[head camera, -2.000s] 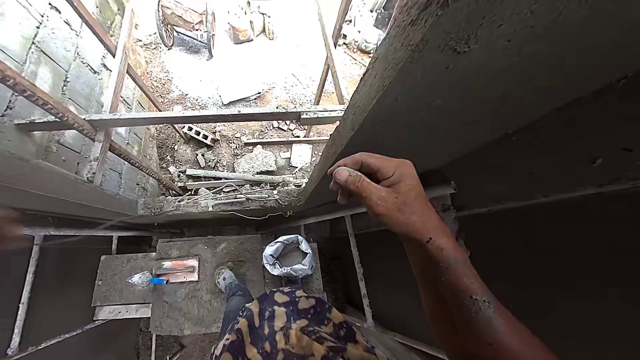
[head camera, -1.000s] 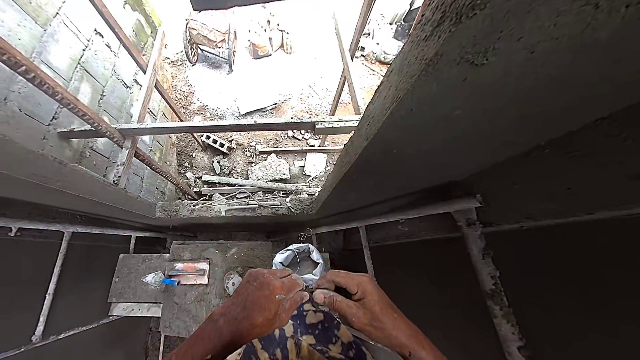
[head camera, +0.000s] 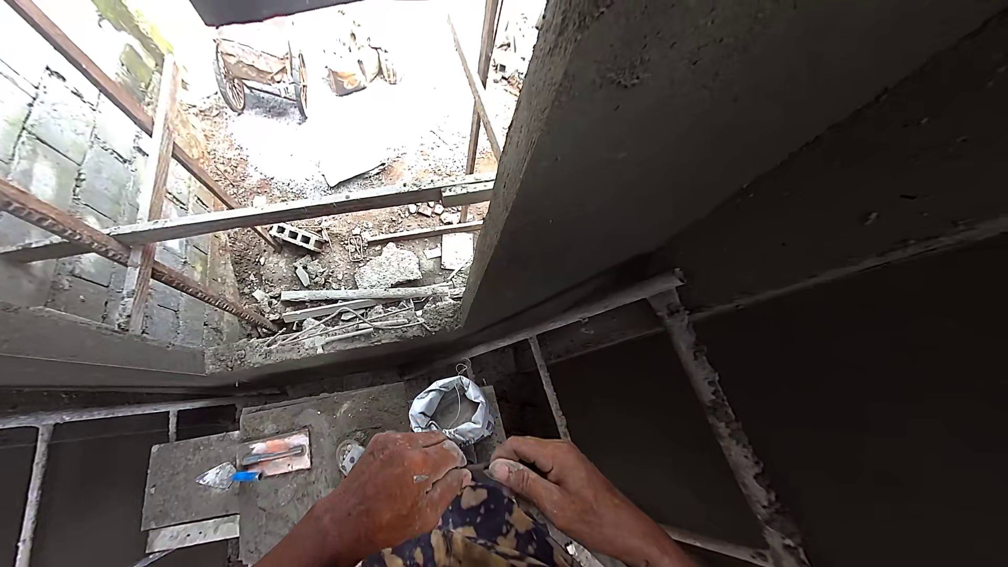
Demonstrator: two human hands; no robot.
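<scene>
My left hand is at the lower middle with its fingers curled in. Close on its right is my right hand, thumb and fingertips drawn together. Something thin and dark seems to span the small gap between the fingertips; what it is cannot be told. Just beyond the hands stands an opened bag with a rolled rim and grey material inside. On the boards to the left lie a plastering float and a pointed trowel with a blue handle.
I stand on scaffold boards between metal frame bars. A plastered wall slopes along the right. Wooden beams cross the opening ahead. Below lie rubble, a hollow concrete block and a two-wheeled cart.
Two seconds ago my right hand was raised alone beside the wall. It has since come down next to my left hand. The hands have stayed close together since one second ago.
</scene>
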